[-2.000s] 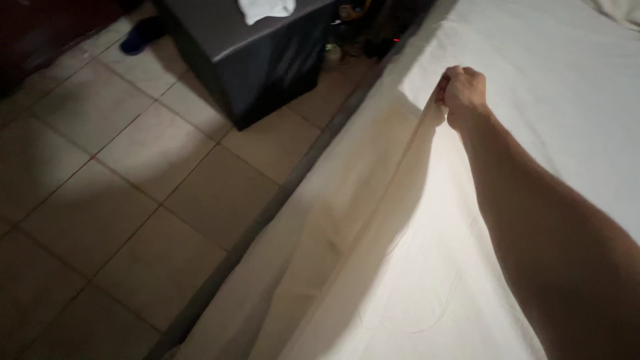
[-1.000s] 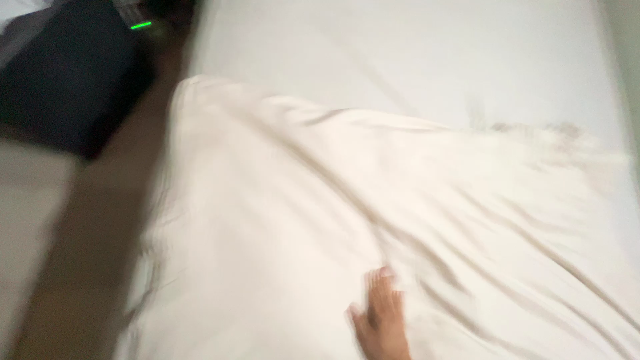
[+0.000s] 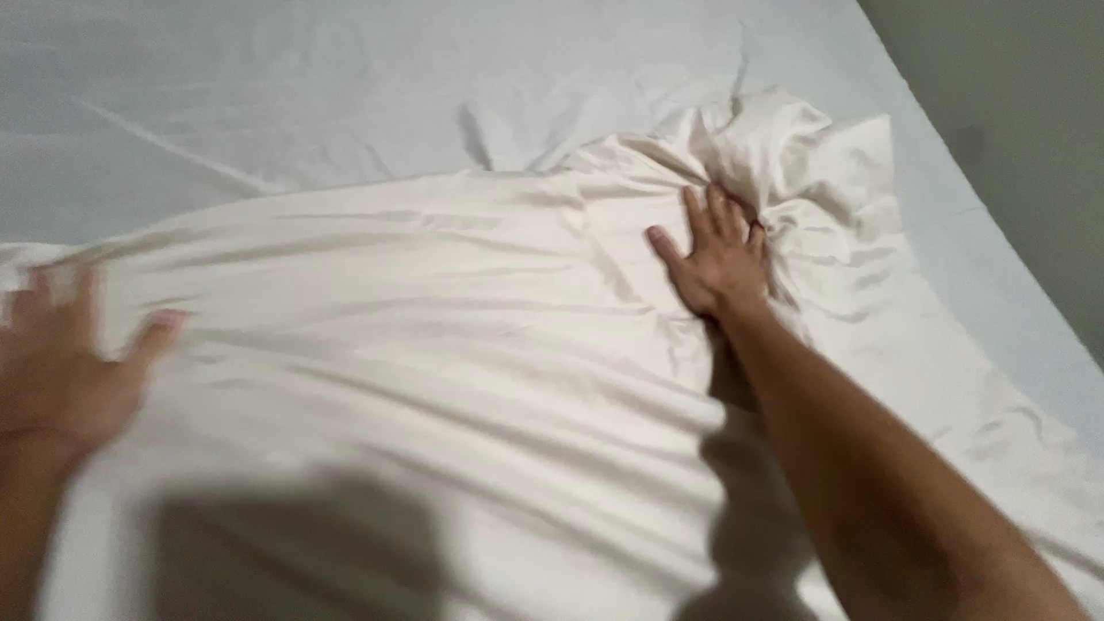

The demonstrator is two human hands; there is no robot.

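A cream cloth (image 3: 483, 345), likely a sheet or blanket, lies wrinkled over a bed with a pale fitted cover (image 3: 362, 86). My right hand (image 3: 720, 259) presses flat on it with fingers spread, beside a bunched part of the cloth (image 3: 776, 155) near its upper right corner. At the left edge of the view is my left hand (image 3: 78, 362), blurred, fingers apart, over the cloth's upper left part; whether it touches the fabric I cannot tell.
Beyond the right edge of the bed rises a plain greenish-grey wall (image 3: 1000, 138). Dark shadows of my head and arm fall across the lower part of the cloth.
Two seconds ago a hand pinched the cloth near the bed's floor side; a second ago one hand was low over the spread cloth. Now both hands show, and the view has swung right.
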